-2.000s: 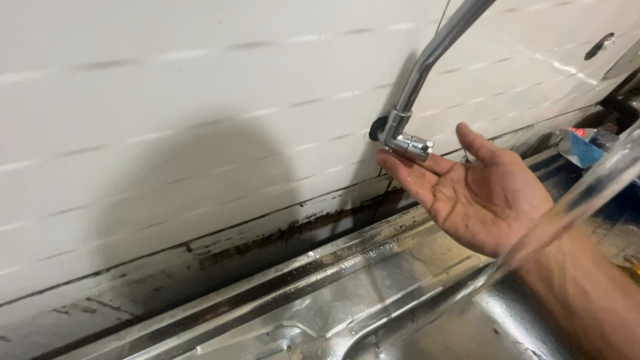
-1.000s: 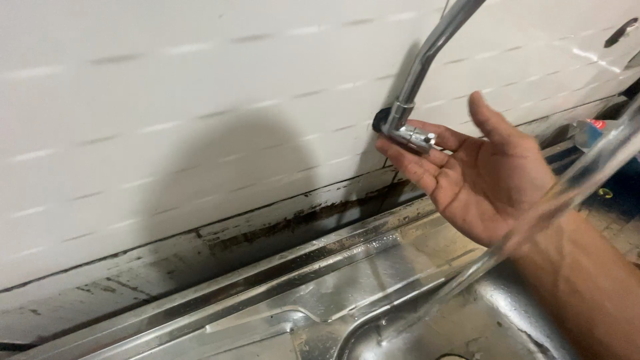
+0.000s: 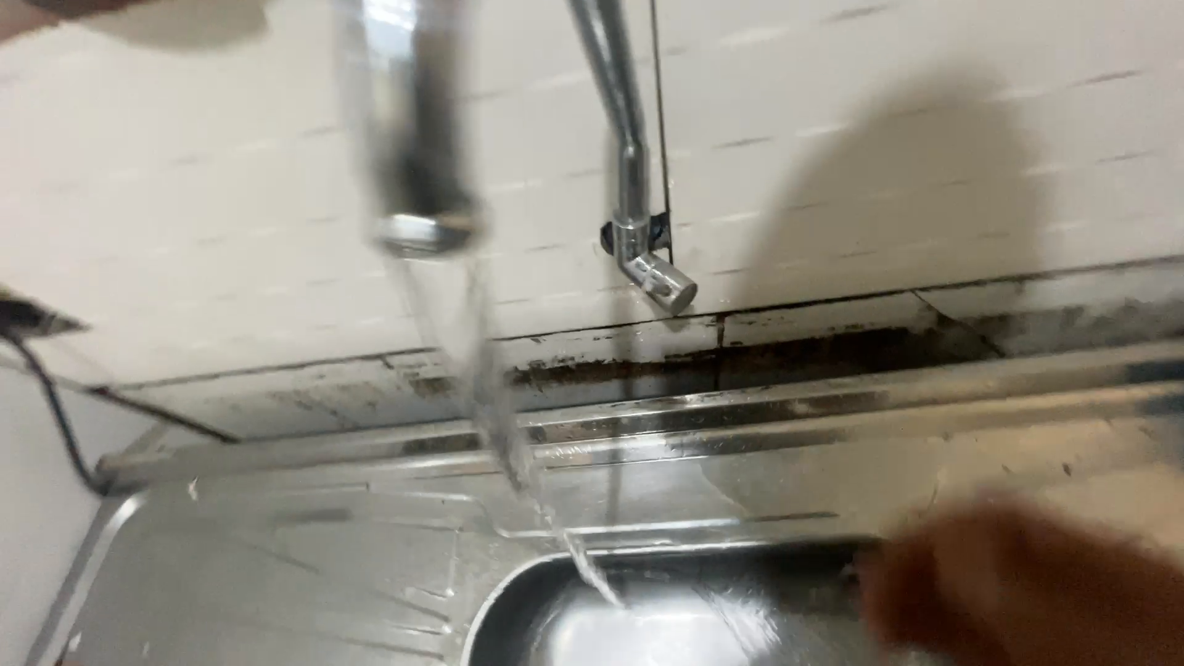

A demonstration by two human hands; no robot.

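Observation:
A blurred chrome faucet spout (image 3: pixel 421 185) hangs at upper left, and a stream of water (image 3: pixel 504 435) runs from it into the steel sink basin (image 3: pixel 666 629). Behind it, against the tiled wall, a bent chrome pipe ends in an angled metal fitting (image 3: pixel 661 277). My right hand (image 3: pixel 1008 583) is a blur at the lower right, over the basin's right edge; its fingers cannot be made out. At the top left corner, part of what looks like my left hand (image 3: pixel 111 14) shows, left of the spout; its grip is out of frame.
White wall tiles (image 3: pixel 879 185) meet the sink's raised back rim (image 3: pixel 740 407) along a dark, stained gap. The ribbed drainboard (image 3: pixel 277 555) lies left of the basin. A dark cable (image 3: pixel 55 416) runs down at the far left.
My right hand has let go of the metal fitting on the wall pipe and moved away from it, down to the lower right. The view has swung left, bringing in the spout and drainboard.

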